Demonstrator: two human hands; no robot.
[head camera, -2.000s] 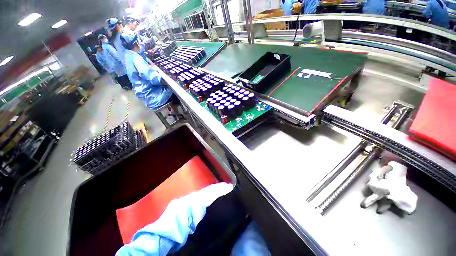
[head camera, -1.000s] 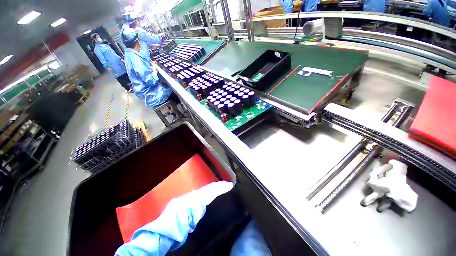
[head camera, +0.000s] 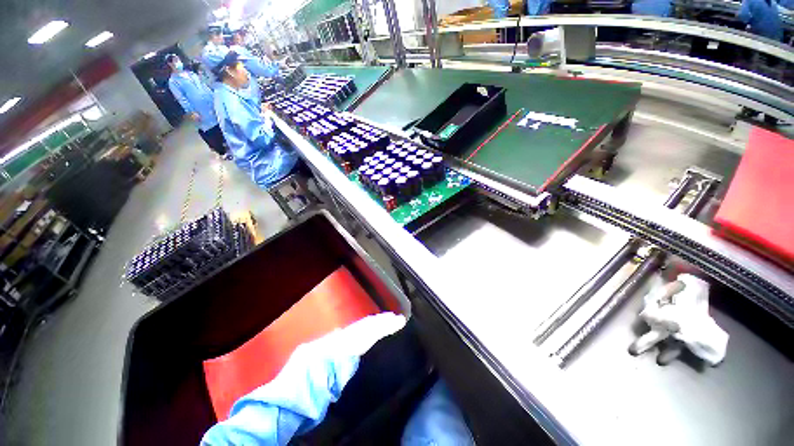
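A large black tote (head camera: 144, 348) stands at my waist, with a flat red sheet (head camera: 292, 335) inside. A light blue sleeve (head camera: 287, 396) crosses the tote from the bottom edge. Its pale end, perhaps my gloved left hand (head camera: 379, 329), lies near the tote's right wall; no fingers can be made out. My right hand is not in view. A green circuit board (head camera: 427, 202) with rows of black, white-topped capacitors (head camera: 400, 170) lies on the line, with more boards behind it. Crumpled white gloves with dark fingertips (head camera: 683, 320) lie on the metal surface.
A conveyor rail (head camera: 679, 239) crosses the metal surface. A small black tray (head camera: 466, 113) sits on the green mat (head camera: 557, 157). A red mat (head camera: 762, 196) is at the right. Stacked black trays (head camera: 187, 253) stand on the floor left. People in blue smocks (head camera: 248, 131) are along the line.
In the background, people in blue smocks have shifted; one now stands apart at the left. The sleeve, tote and gloves look almost unchanged.
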